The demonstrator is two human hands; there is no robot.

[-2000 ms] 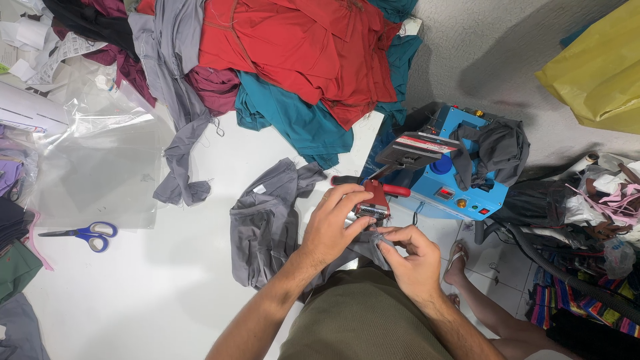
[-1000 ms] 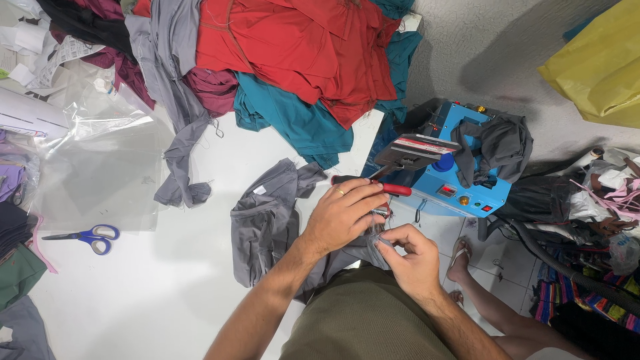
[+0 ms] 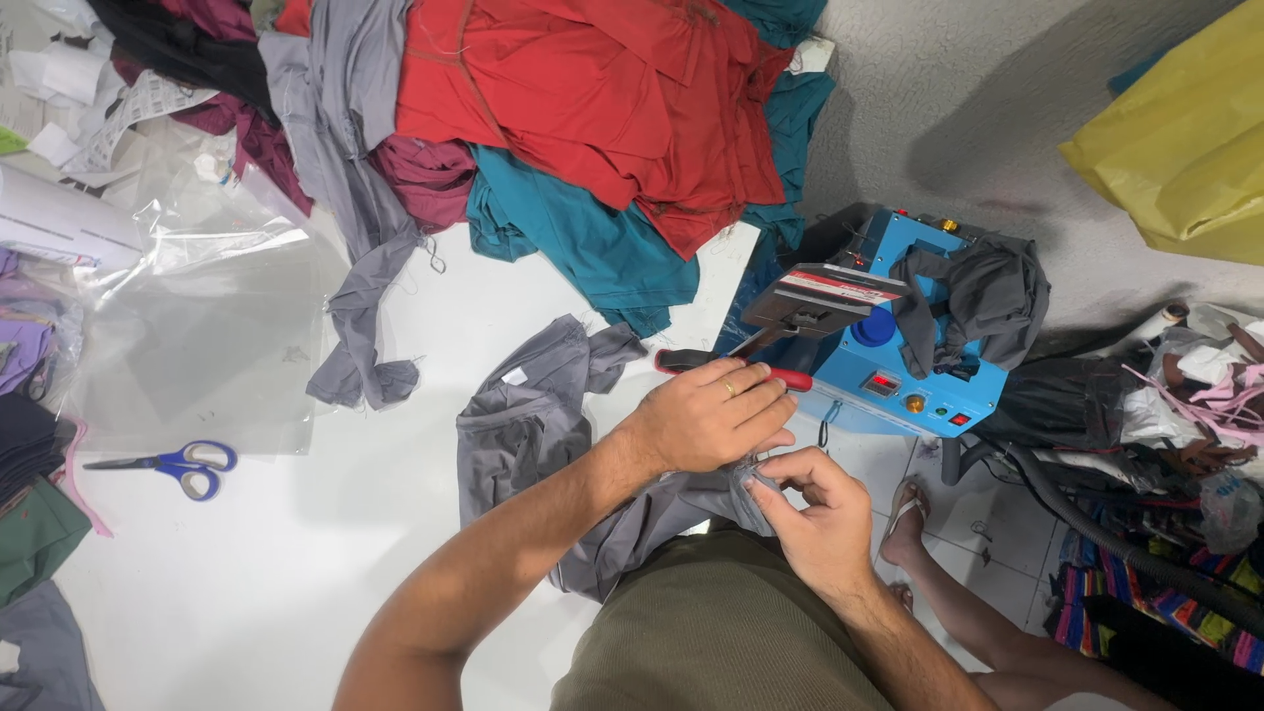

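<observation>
A grey fabric garment [image 3: 533, 425] with a small white tag lies on the white table and runs toward my body. My right hand [image 3: 815, 513] pinches its gathered edge between thumb and fingers. My left hand [image 3: 716, 415] lies over a hand-operated press tool with red parts [image 3: 790, 378], its palm and fingers covering most of the tool; what the fingers grip beneath is hidden. A flat dark plate with a red and white label [image 3: 825, 294] stands tilted just beyond the left hand. The two hands nearly meet at the fabric.
Blue-handled scissors [image 3: 188, 469] and a clear plastic sheet [image 3: 197, 346] lie at left. Red fabric [image 3: 592, 99], teal fabric [image 3: 583, 257] and a grey strip [image 3: 370, 296] are heaped at the back. A blue machine [image 3: 899, 375] bears dark cloth. Another person's leg [image 3: 973, 602] is at lower right.
My left hand has moved up and over the red tool, which showed more plainly two seconds ago. My right hand has stayed at the fabric edge.
</observation>
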